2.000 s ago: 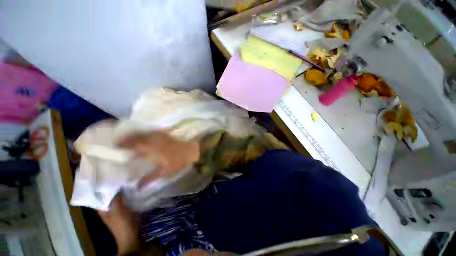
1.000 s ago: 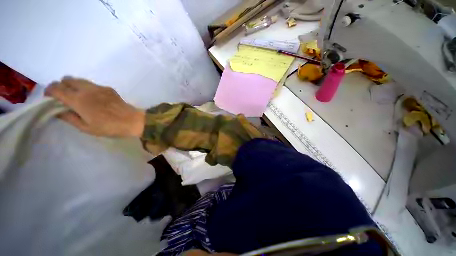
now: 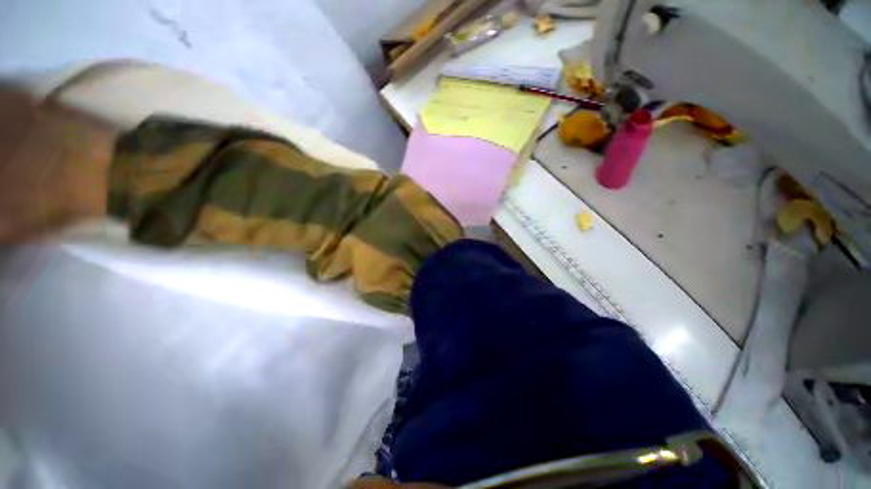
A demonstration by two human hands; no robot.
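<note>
A large white to cream cloth point(image 3: 220, 353) fills the lower left of the view, passing under my right forearm and showing above it. My right hand point(image 3: 48, 172) is blurred at the left edge, over the cloth. Its fingers are cut off or too blurred to show whether they grip it. The arm wears a navy sleeve with an olive and tan striped cuff. My left hand is not in view. Part of the blue-and-white striped apron shows beside the navy sleeve.
A pale wall point(image 3: 277, 57) is at the upper left. At right, a neighbouring machine table point(image 3: 669, 258) holds pink point(image 3: 458, 172) and yellow point(image 3: 487, 113) slips, a pink bottle point(image 3: 626, 151), orange peel and a grey sewing machine point(image 3: 754, 86).
My right hand has moved left to the picture's edge. The cloth, bunched two seconds ago, is now spread wide across the lower left. My left hand, seen in the first frame, is gone from view.
</note>
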